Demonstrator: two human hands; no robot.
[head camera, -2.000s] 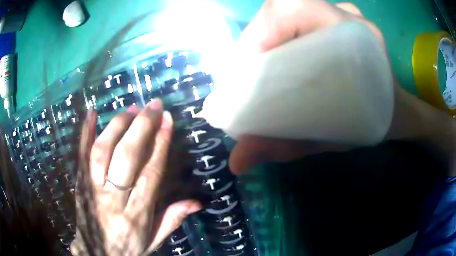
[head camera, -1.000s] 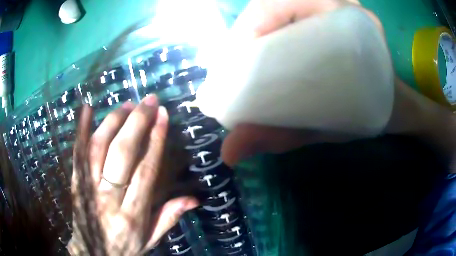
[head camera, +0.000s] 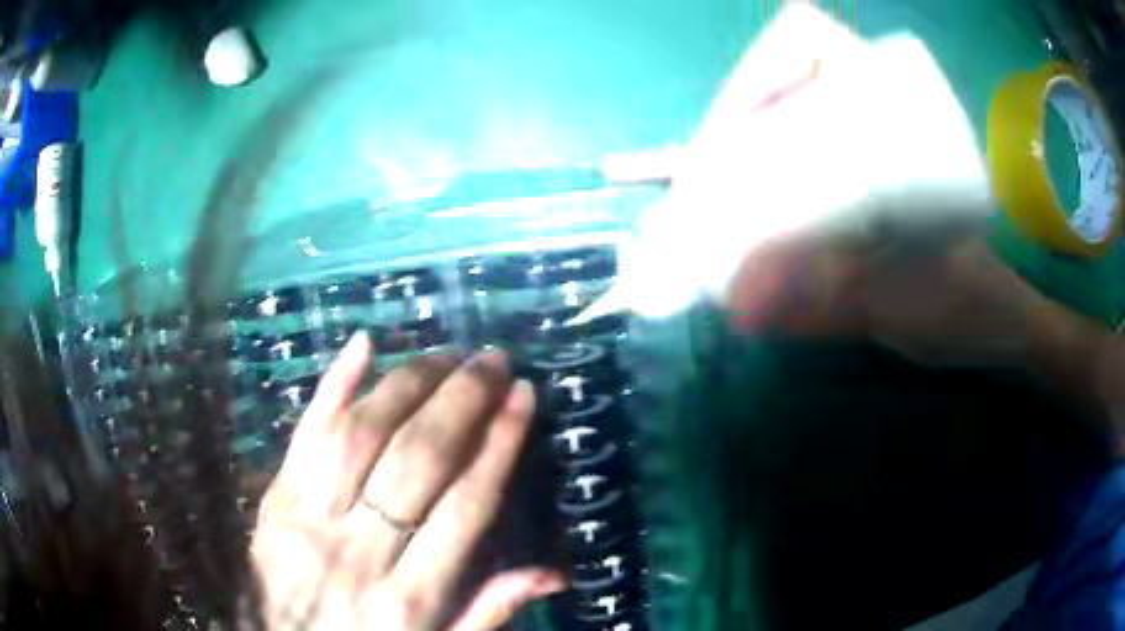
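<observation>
A clear plastic blister tray (head camera: 518, 197) holds rows of small black components (head camera: 586, 487) with T-shaped glints. My left hand (head camera: 407, 493), bare with a ring on one finger, lies palm down on the tray with its fingers slightly spread, holding nothing. My right hand (head camera: 864, 290), partly washed out by glare, grips a white squeeze bottle (head camera: 790, 173). The bottle is tilted, and its narrow tip points down left, close to the upper end of the right-hand column of components. Whether the tip touches a component cannot be told.
A yellow tape roll (head camera: 1030, 160) lies at the right on the green mat (head camera: 531, 62). A small white cap-like piece (head camera: 232, 57) lies at the upper left. A slim white tube or marker (head camera: 56, 203) and a blue item (head camera: 47, 117) are at the left edge. Blurred dark strands cross the left side.
The view has shifted, so the tray and my left hand appear lower and further right. The bottle is angled more steeply, and its narrow tip now shows. The bright glare over the tray's top has weakened.
</observation>
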